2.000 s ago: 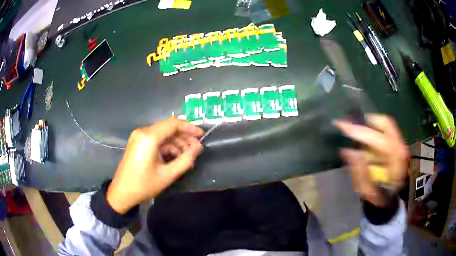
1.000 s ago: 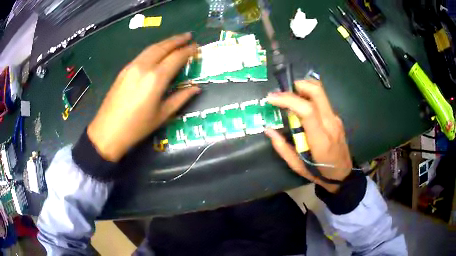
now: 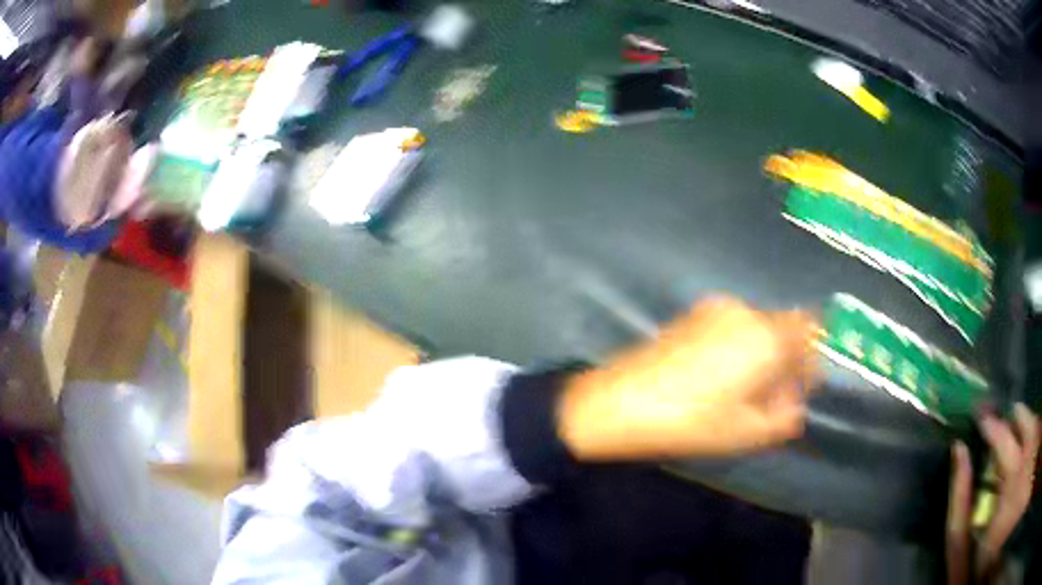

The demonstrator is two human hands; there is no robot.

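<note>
The green PCB panel (image 3: 897,357) lies on the dark green mat at the right. My left hand (image 3: 714,383) is at the panel's near left end, fingers curled together and blurred; I cannot tell whether it holds anything. My right hand (image 3: 996,491) is at the lower right edge, partly cut off, by the panel's right end. A yellow part of the soldering iron (image 3: 984,503) shows between its fingers. A pile of spare PCB panels (image 3: 886,246) with orange flex tails lies behind. The frame is blurred.
A loose LCD (image 3: 649,91) lies at the back. Blue-handled cutters (image 3: 383,59) and white-backed LCD modules (image 3: 368,175) lie on the left. Cardboard boxes (image 3: 217,354) stand below the bench's left edge. Another person in blue (image 3: 46,177) shows at the far left.
The view has swung left, so the bench things sit further right. My left hand has left the spare pile and is at the panel's left end. A white sheet no longer shows on the pile.
</note>
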